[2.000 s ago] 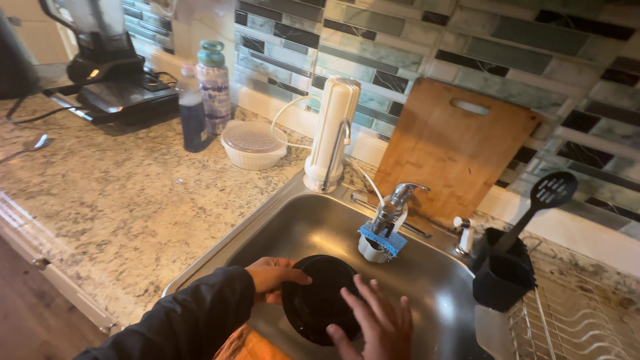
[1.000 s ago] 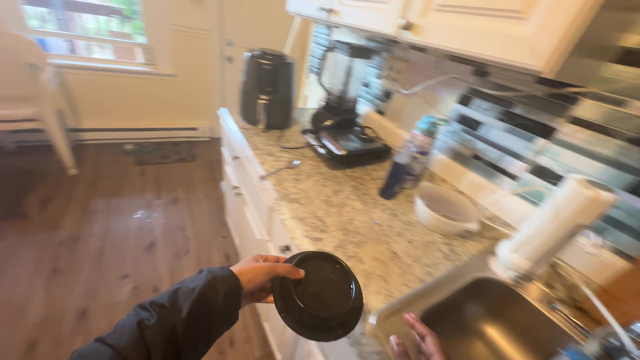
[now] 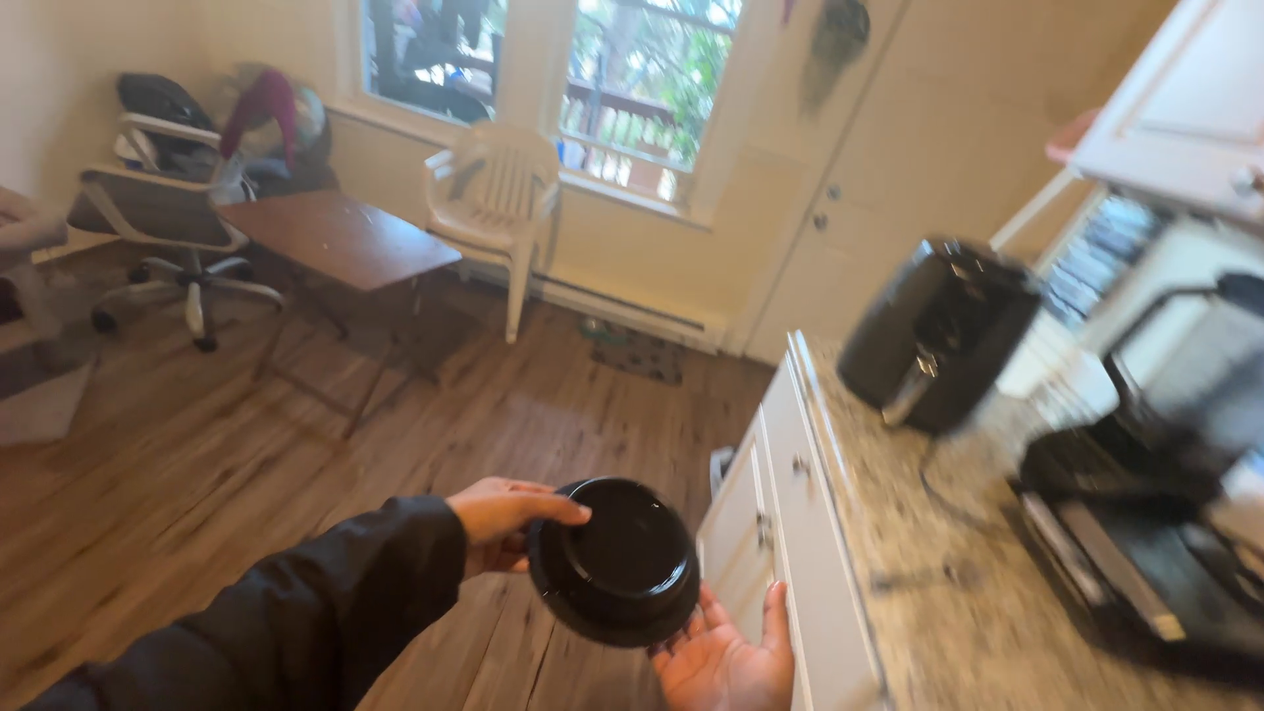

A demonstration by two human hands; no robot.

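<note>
A round, glossy black dish (image 3: 632, 548), which looks like a shallow bowl or plate seen from its ringed side, is tilted in front of me at the lower middle. My left hand (image 3: 509, 523) grips its left edge, thumb on the face and fingers behind; the arm wears a dark sleeve. At the dish's lower right edge is my right hand (image 3: 731, 652), palm up with the fingers apart. Its fingertips are at the rim, and whether they bear any of the weight cannot be told.
Right of my hands runs a granite countertop (image 3: 918, 612) over white cabinets (image 3: 760, 523). On it stand a black air fryer (image 3: 943, 331) and a blurred black appliance (image 3: 1116, 513). Across the wooden floor are a folding table (image 3: 341, 237), a white plastic chair (image 3: 494, 197) and an office chair (image 3: 168, 217).
The view has swung far left, from the sink to the room. The black dish, over the sink two seconds ago, is now beside the counter, still in my left hand.
</note>
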